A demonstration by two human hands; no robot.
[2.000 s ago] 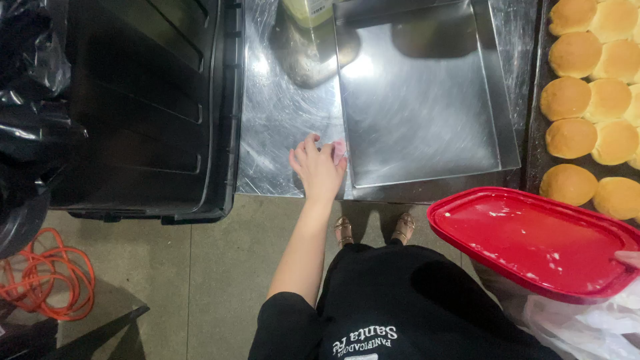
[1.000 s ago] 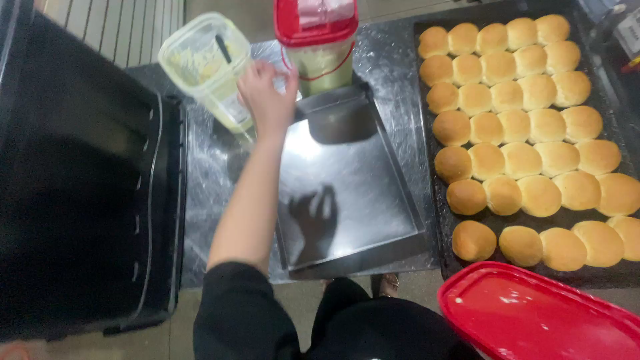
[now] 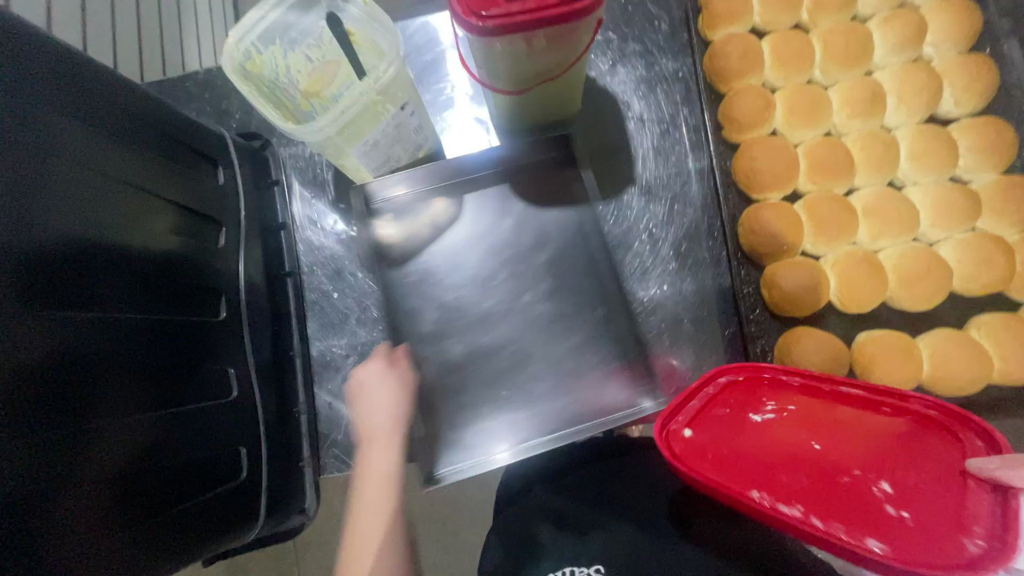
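Observation:
My left hand [image 3: 382, 394] is blurred at the left edge of a rectangular metal baking pan [image 3: 520, 312]; its fingers look curled at the rim, but whether they grip it I cannot tell. At the right edge, my right hand [image 3: 996, 470] shows only a finger or thumb over a red plastic lid [image 3: 832, 464] with whitish smears, held near the pan's near right corner. Behind the pan stand an uncovered translucent plastic tub [image 3: 384, 120] with yellowish residue and a dark-handled utensil [image 3: 346, 44], and a pail [image 3: 536, 80] with a red lid and red handle.
A large black plastic bin [image 3: 128, 320] fills the left side. On the right, a dark baking tray [image 3: 740, 320] holds rows of golden bread rolls [image 3: 886, 278]. Pan, tubs and tray rest on a scratched metal table [image 3: 656, 240]. A slatted surface [image 3: 152, 36] shows at the top left.
My left hand has moved from beside the uncovered tub down to the pan's left edge. My right hand still has the red lid. The view has shifted noticeably.

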